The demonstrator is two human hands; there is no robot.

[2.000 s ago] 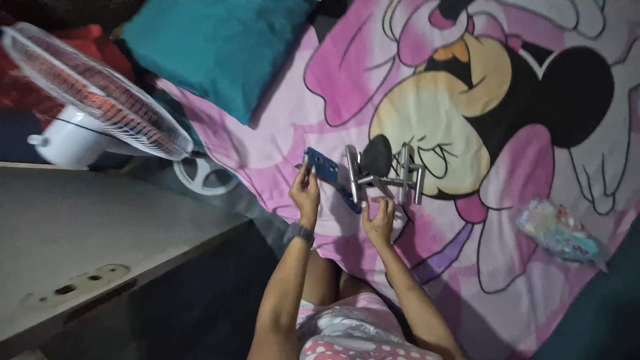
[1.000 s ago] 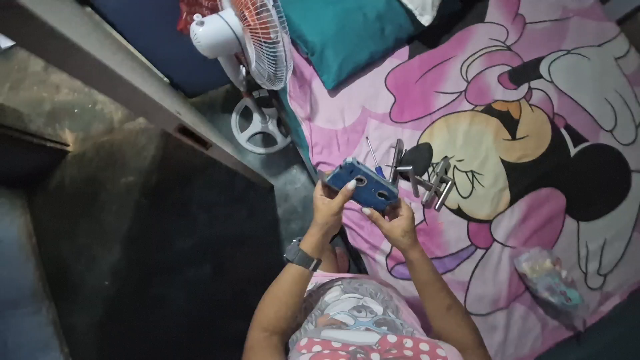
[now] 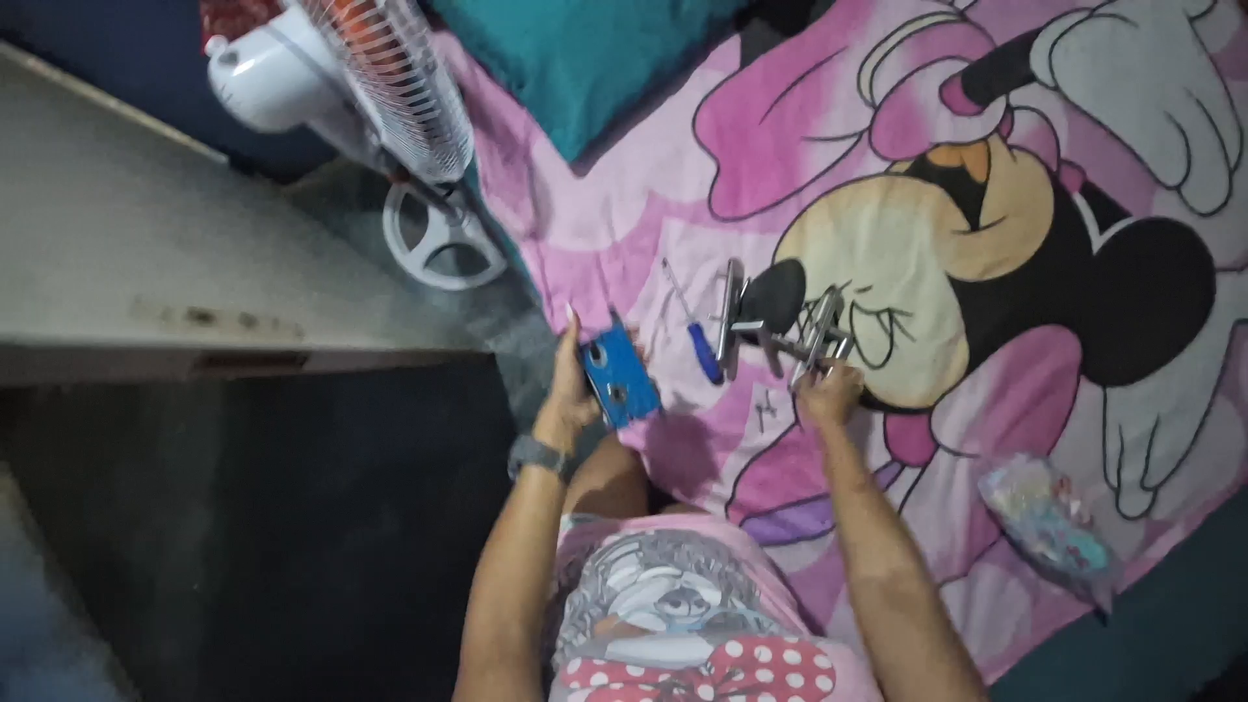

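My left hand (image 3: 575,385) grips a blue metal plate with round holes (image 3: 620,375) by its near-left side, above the bed's edge. On the bed to its right lies a screwdriver with a blue handle (image 3: 704,353), its shaft pointing away from me. Beside the screwdriver are several silver metal door handle parts (image 3: 733,317), lying on the printed bedsheet (image 3: 673,253). My right hand (image 3: 829,392) is at the near end of the right-hand silver part (image 3: 824,327), its fingers touching it; whether they are closed round it is hard to tell.
A white fan with an orange centre (image 3: 390,78) stands on the floor left of the bed. A teal pillow (image 3: 595,68) lies at the far side. A clear plastic bag of small items (image 3: 1048,531) is at the right. A door edge (image 3: 244,356) juts in from the left.
My right hand has left the blue plate, which both hands held a second ago, and moved right to the silver parts. The left hand still holds the plate.
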